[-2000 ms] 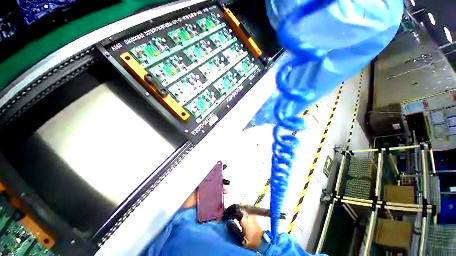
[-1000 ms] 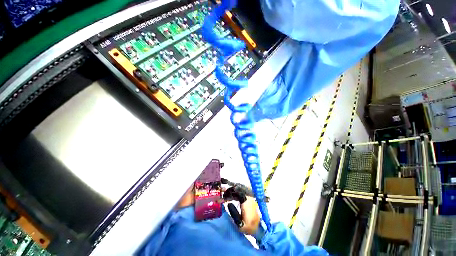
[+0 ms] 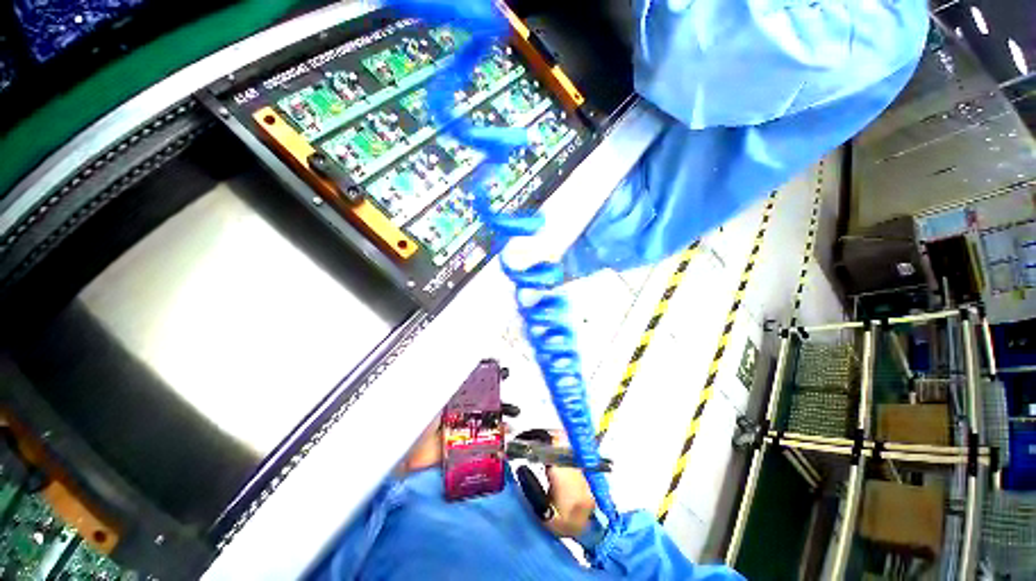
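Observation:
A smartphone (image 3: 474, 460) with a lit red screen is held low beside the line edge. My left hand (image 3: 425, 452) is partly hidden behind the phone's left side and holds it. My right hand (image 3: 569, 499) is just right of the phone, with black coverings on some fingers; its fingertips are small and blurred, so its grip is unclear. A blue coiled cord (image 3: 554, 346) runs from near my right wrist up across a black pallet (image 3: 429, 279) of green circuit boards (image 3: 392, 187) with orange end bars.
The conveyor rail (image 3: 329, 420) runs diagonally, with a shiny plate (image 3: 227, 318) between pallets. Another pallet's orange bar (image 3: 74, 505) shows at bottom left. A person in a blue smock (image 3: 750, 170) is at upper right. Racks (image 3: 869, 443) with boxes stand beyond the floor's striped tape.
The phone screen was dark two seconds ago and is now lit. The coiled cord has swung left, over the pallet. The other person's blue smock has shifted slightly.

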